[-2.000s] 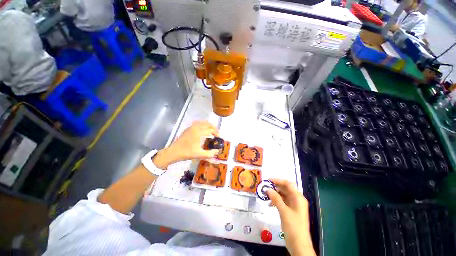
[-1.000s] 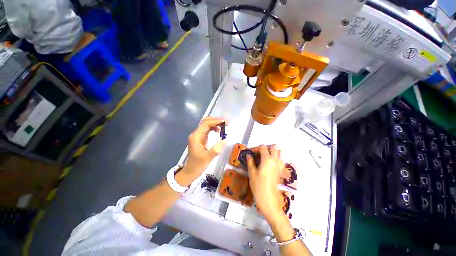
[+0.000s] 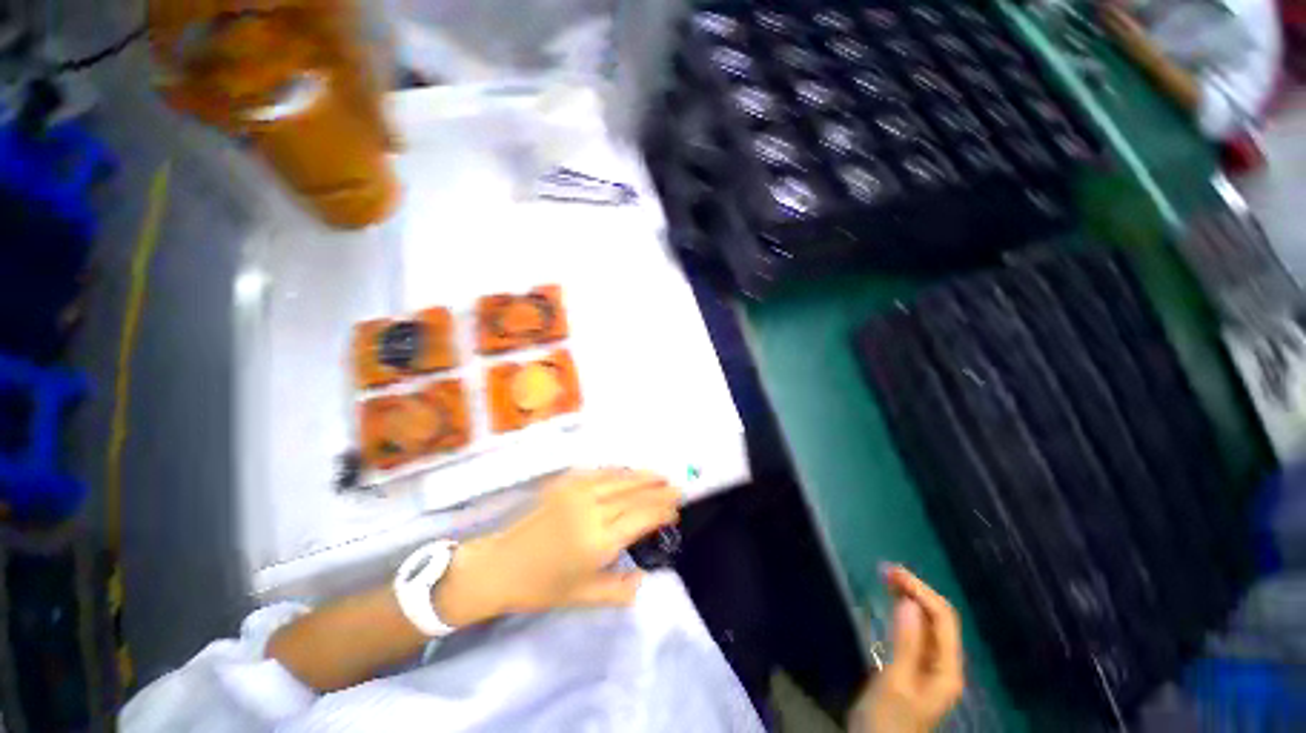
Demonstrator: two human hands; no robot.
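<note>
The picture is blurred. Four orange fixture nests stand in a 2×2 group on the white machine table (image 3: 322, 494). A black round part (image 3: 401, 344) sits in the back-left nest. The back-right nest (image 3: 521, 319) shows a dark-edged recess, the front-left nest (image 3: 414, 425) a dull one, the front-right nest (image 3: 533, 390) a pale yellowish centre. My left hand (image 3: 573, 537) is at the table's front edge, fingers bent over a dark part (image 3: 658, 546). My right hand (image 3: 920, 662) is at the bottom edge over the green bench, partly cut off, fingers curled; its content is unclear.
The orange machine head (image 3: 308, 122) hangs at the upper left. A thin silvery tool (image 3: 584, 188) lies behind the nests. Black blister trays with units (image 3: 888, 143) and another black tray stack (image 3: 1060, 458) stand at right. A person's sleeve (image 3: 1239, 57) shows at the upper right.
The view has turned right. Both hands have left the nests: my left hand is now at the front edge, my right over the green bench. The black part stays in the back-left nest, released.
</note>
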